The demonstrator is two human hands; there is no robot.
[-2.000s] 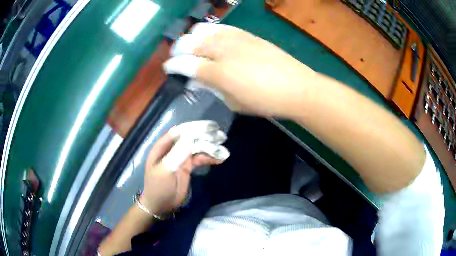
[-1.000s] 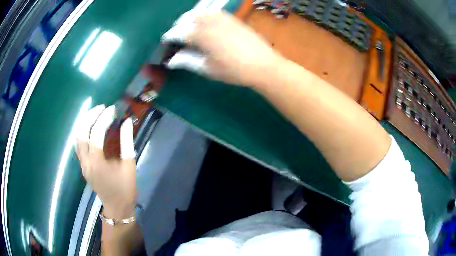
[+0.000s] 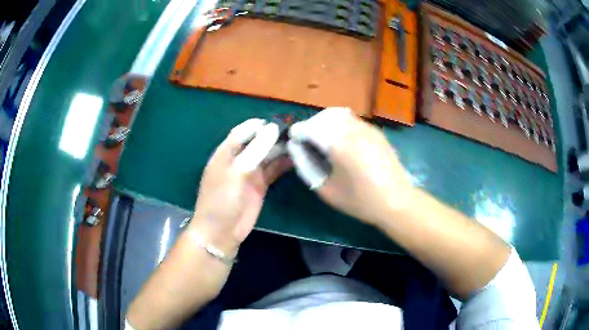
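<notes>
My left hand (image 3: 236, 177), with white covers on its fingertips, is in front of me over the green mat. It pinches a small, blurred grey and reddish part (image 3: 278, 161). My right hand (image 3: 352, 155), also with white fingertip covers, meets it from the right. A dark grey piece (image 3: 315, 155), which looks like a ferrite core half, shows between its thumb and fingers. The fingertips hide most of both parts, and whether the parts touch cannot be told.
A red-brown carrier strip (image 3: 89, 254) with several units lies at left on the glossy green surface. An orange tray (image 3: 284, 61) with rows of grey parts lies ahead. Its end bar (image 3: 395, 100) bears a dark slim tool (image 3: 402, 48). A brown tray (image 3: 491, 138) of coiled cores is at right.
Both hands have moved from the left-side strip to the mat in front of me and come together. The view has turned, showing more of the strip and trays.
</notes>
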